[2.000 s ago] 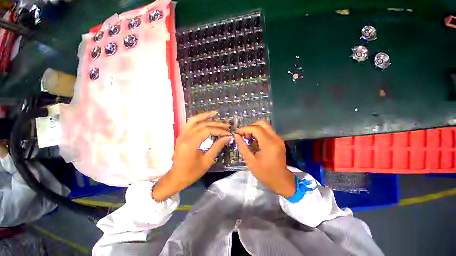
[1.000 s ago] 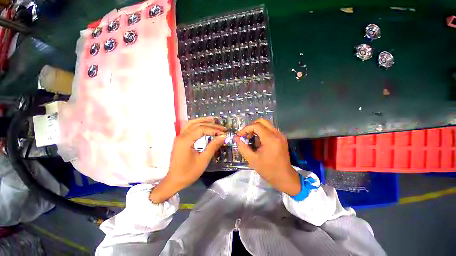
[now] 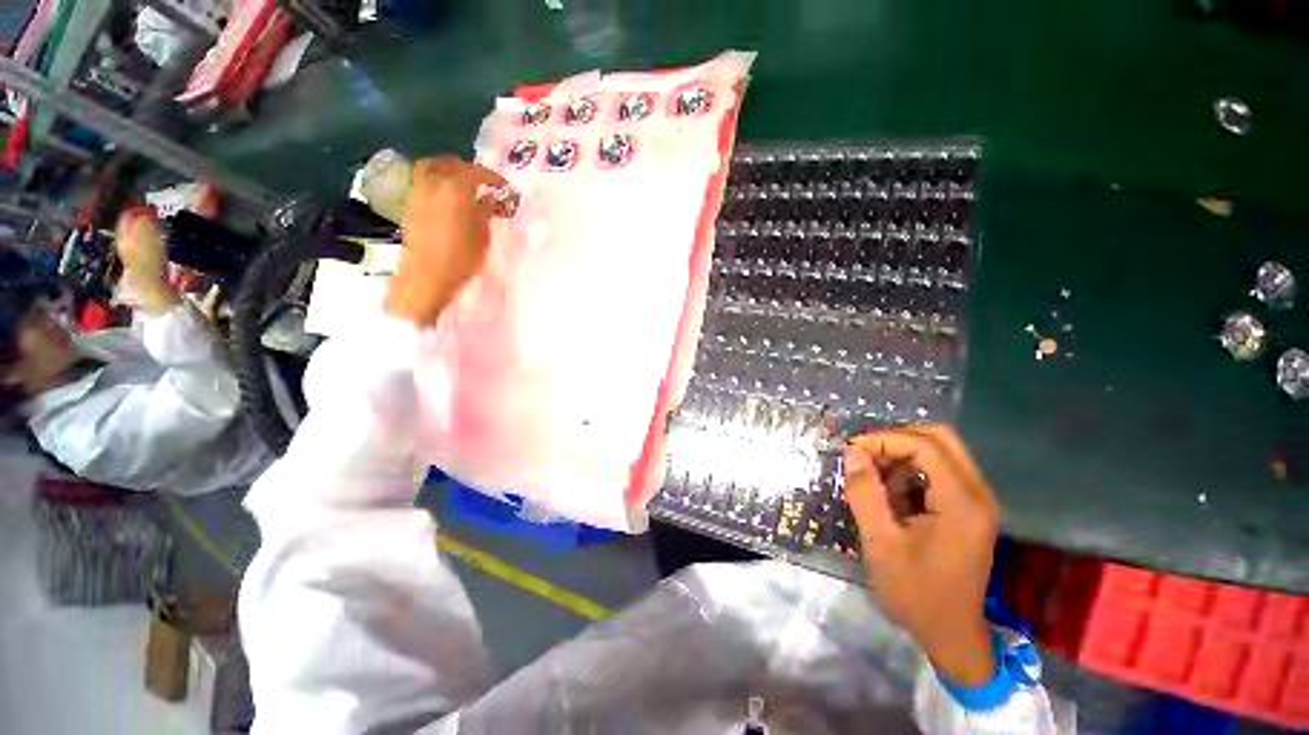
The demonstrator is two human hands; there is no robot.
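My left hand point(image 3: 442, 237) is at the left edge of the sheet-covered red tray point(image 3: 582, 287), its fingertips at a round shiny unit point(image 3: 503, 201); whether they grip it is unclear. My right hand point(image 3: 926, 531) is curled over the near right part of the clear component tray point(image 3: 847, 309), thumb and index finger close together. A dark, shiny spot shows inside its curl; I cannot tell whether it is a held part. Several round units point(image 3: 633, 108) lie in two rows at the far end of the sheet.
Loose round units point(image 3: 1243, 336) lie on the green bench at right, with small debris point(image 3: 1047, 345) nearer the tray. An uncovered red pocket tray point(image 3: 1199, 632) is at lower right. A beige cup or roll point(image 3: 385, 184), white box point(image 3: 345, 295) and black hose are at left. Another person point(image 3: 137, 402) is beyond.
My left hand has left my right hand and moved to the far left, to the unit on the sheet. My right hand stays over the component tray. The view has swung left.
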